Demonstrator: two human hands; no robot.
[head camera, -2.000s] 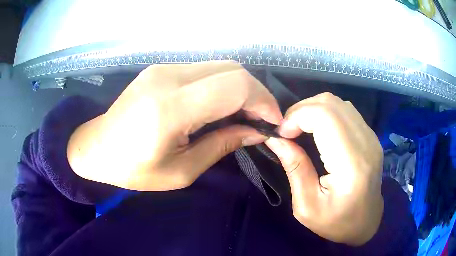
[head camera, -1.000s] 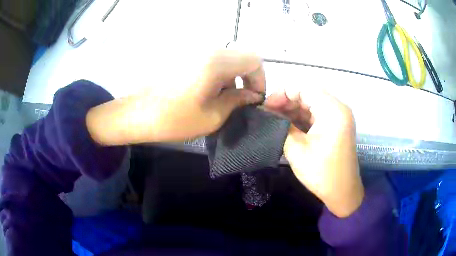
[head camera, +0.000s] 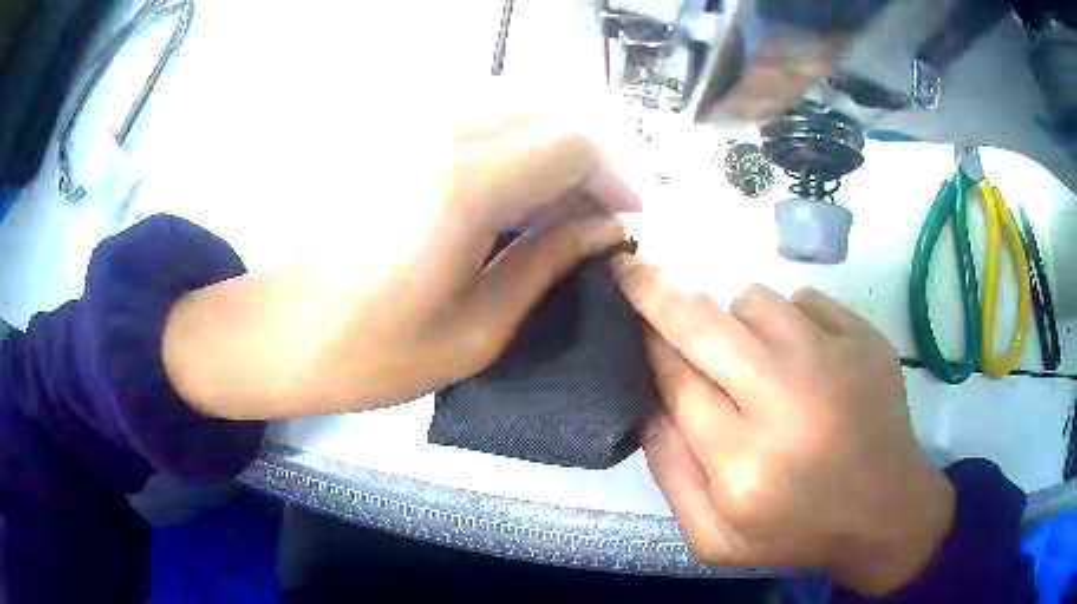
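A black rib-knit piece lies over the white table near its front edge, folded, with its top edge pinched between both hands. My left hand holds its upper left side with thumb and fingers. My right hand holds its upper right corner and right side. The fingertips of both hands meet at the top of the piece. The presser foot area is above and beyond the hands, blurred, and the cloth is not under it.
A tension part with a pale grey cap hangs right of the needle area. Scissors with green and yellow handles and a thin dark tool lie right. A bent metal rod lies far left. A measuring tape runs along the front edge.
The view has moved up from the lap to the table and machine head. Both hands have brought the piece from above the front edge onto the table, still gripping it.
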